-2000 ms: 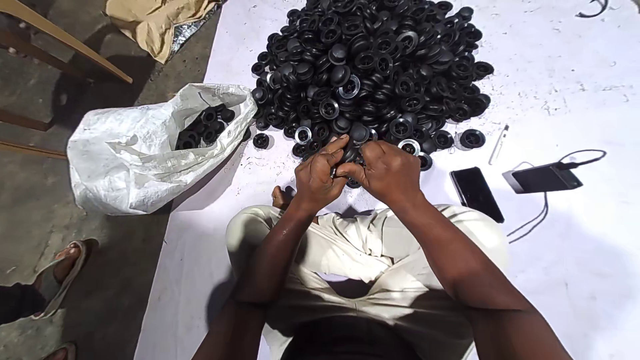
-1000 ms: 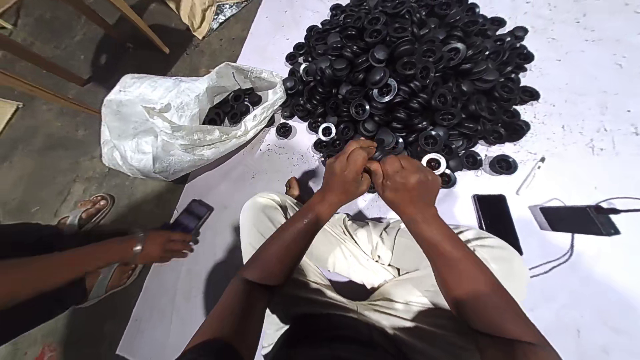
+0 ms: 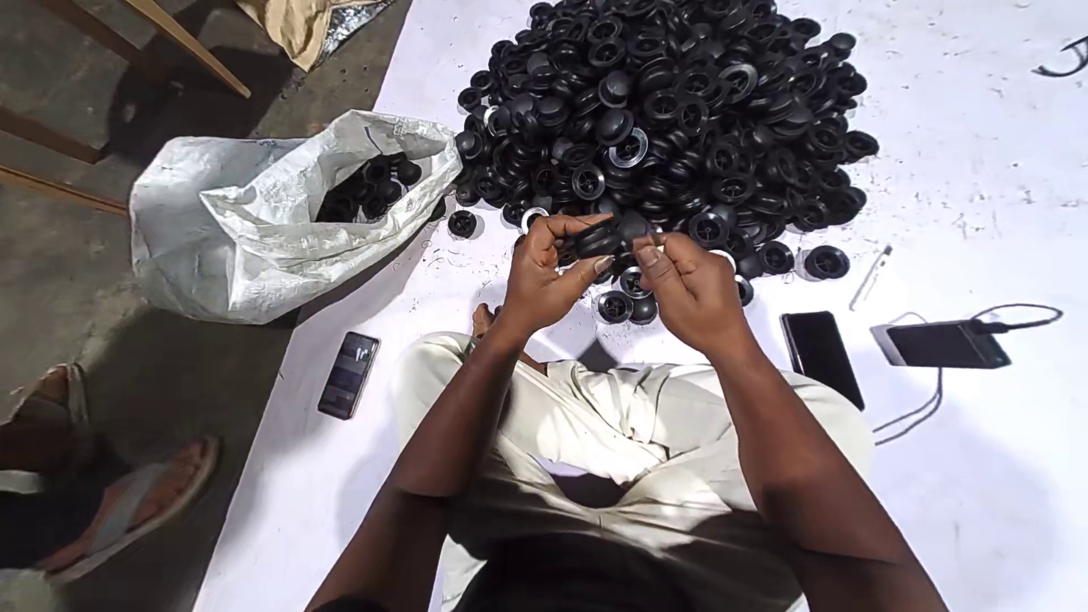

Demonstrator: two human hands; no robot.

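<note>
My left hand (image 3: 548, 276) grips a black round plastic part (image 3: 595, 240) between its thumb and fingers, just in front of a large pile of black round plastic parts (image 3: 680, 127). Close on its right, my right hand (image 3: 688, 285) has thumb and fingertips pinched together near a dark domed piece; whether it holds something small is unclear. Below the hands a few loose parts (image 3: 614, 306) lie on the white sheet. To the left, an open white woven sack (image 3: 255, 229) contains more black parts (image 3: 374, 191).
A phone (image 3: 348, 376) lies on the sheet left of my knee. Right of my legs are another phone (image 3: 822, 357), a power bank (image 3: 943, 344) with a cable, and a thin white stick (image 3: 871, 276). Another person's sandalled feet (image 3: 144, 501) stand on the floor at lower left.
The other person's hand, seen with a phone a second ago, is gone, and a phone lies on the sheet there. My hands have moved slightly apart.
</note>
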